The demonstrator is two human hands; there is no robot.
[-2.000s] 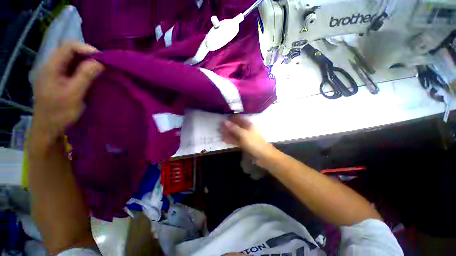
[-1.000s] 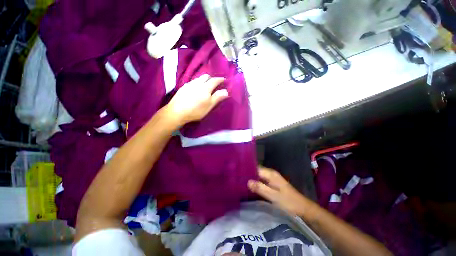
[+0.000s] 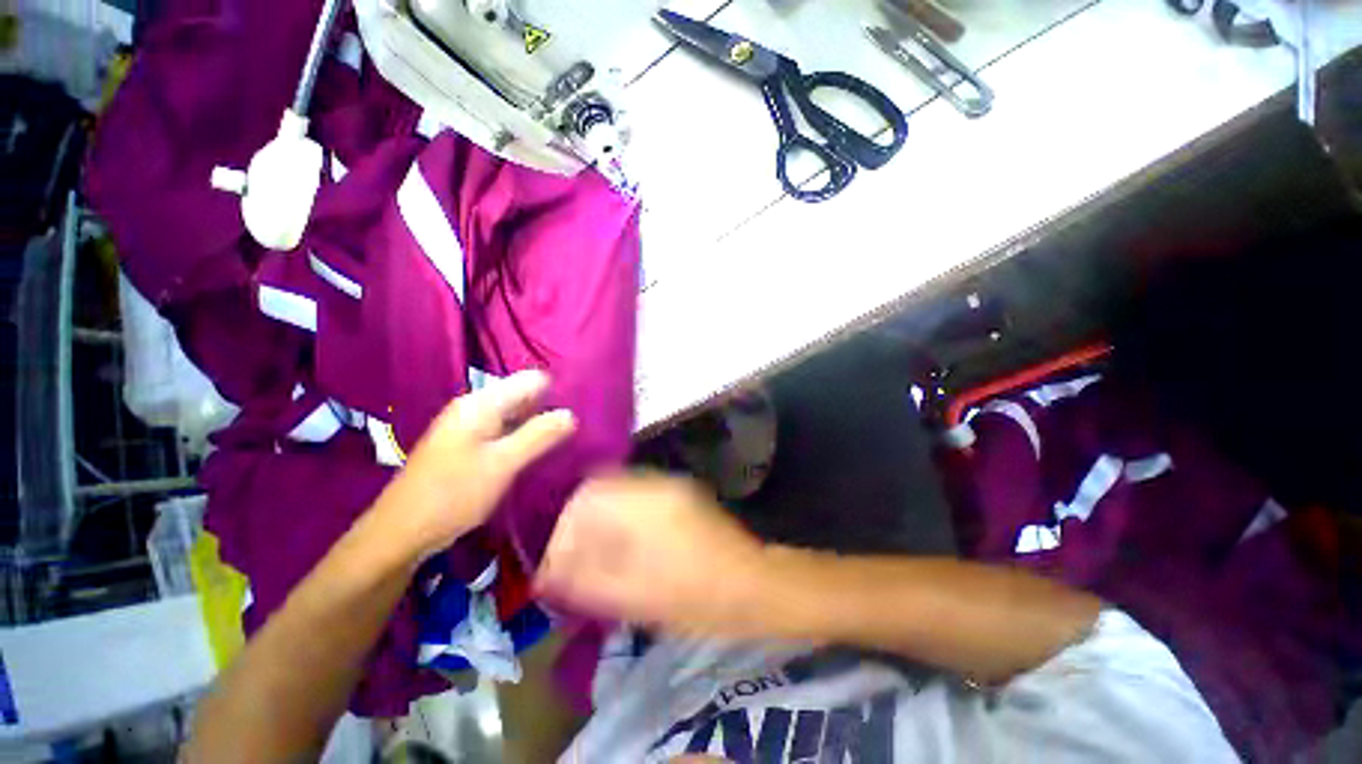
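A maroon garment piece (image 3: 560, 299) with white stripes lies from the needle area over the table's front edge. Its right edge runs up to the presser foot (image 3: 616, 167) of the off-white sewing machine (image 3: 463, 67). My left hand (image 3: 486, 448) rests on the cloth, thumb and fingers apart. My right hand (image 3: 635, 549) is blurred, at the cloth's lower edge below the table edge. Its fingers are curled, and whether they grip the cloth is unclear.
Black-handled shears (image 3: 807, 112) and a slim silver tool (image 3: 934, 67) lie right of the needle. A white lamp head (image 3: 281, 182) hangs over the cloth at left. More maroon garments (image 3: 1105, 523) lie below the table at right, by a red rim (image 3: 1031, 382).
The view has turned and shifted. The cloth now hangs along the needle line instead of being lifted at left. My left hand slid down it, and my right hand moved left to the cloth's lower edge.
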